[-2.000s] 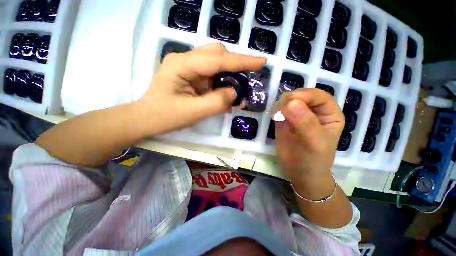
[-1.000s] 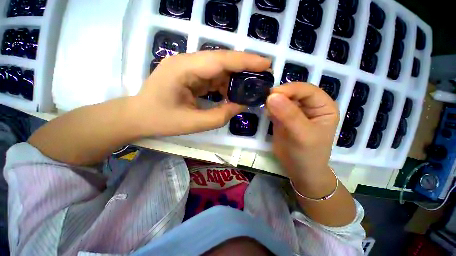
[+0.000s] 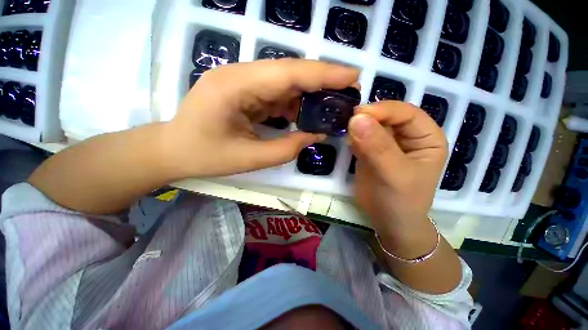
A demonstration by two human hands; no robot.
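My left hand (image 3: pixel 251 119) holds a glossy black unit (image 3: pixel 327 113) between its thumb and index finger, above the white compartment tray (image 3: pixel 271 177). The unit's face shows faint round marks. My right hand (image 3: pixel 400 151) touches the unit's right edge with thumb and index finger pinched together. Whether a film is between those fingertips cannot be seen. Another black unit (image 3: pixel 316 158) lies in the tray pocket just below my hands. More black units (image 3: pixel 346 27) sit in the pockets behind.
White sheets (image 3: pixel 106 71) lie left of the tray. A neighbouring tray (image 3: pixel 48 97) with black units is at the far left. A blue box (image 3: pixel 559 225) with a round dial and a cable is at the right. The pale bench edge (image 3: pixel 258 195) runs in front.
Two seconds ago my right hand was apart from the unit with a small white piece at its fingertips; now it touches the unit, whose marked face is turned towards me. The view has shifted slightly.
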